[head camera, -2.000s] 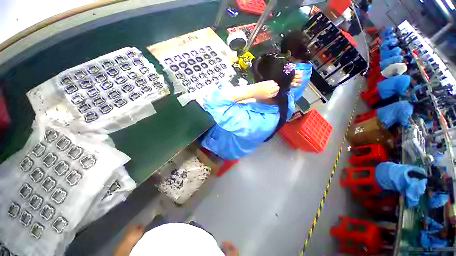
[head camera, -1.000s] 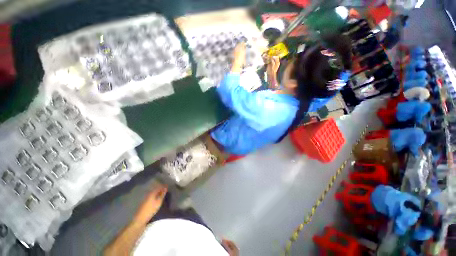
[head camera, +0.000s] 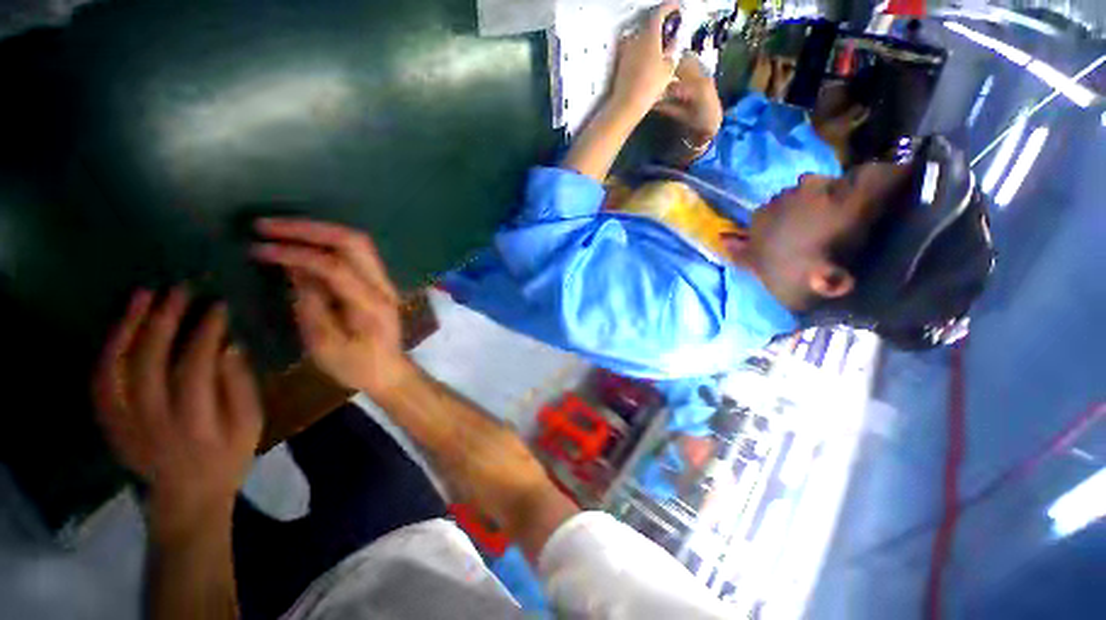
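My left hand (head camera: 182, 400) is over the edge of the green bench mat (head camera: 412, 133) at the left, fingers apart, blurred, nothing seen in it. My right hand (head camera: 340, 297) is just right of it over the mat, fingers extended and slightly apart, with no object visible in it. I cannot tell whether the hands touch the mat. White sheets or trays (head camera: 582, 61) lie at the mat's far end, by the hands of a seated worker.
A worker in a blue smock (head camera: 655, 291) sits close on the right, holding a small dark part (head camera: 671, 29). Another blue-sleeved person is behind. Red stools (head camera: 573, 426) and a bright row of benches show beyond. The bench's brown edge (head camera: 297, 400) runs below my hands.
Both my hands are now raised over the bench. The view has shifted and tilted: the part-filled trays are out of view, and a worker in blue appears close by.
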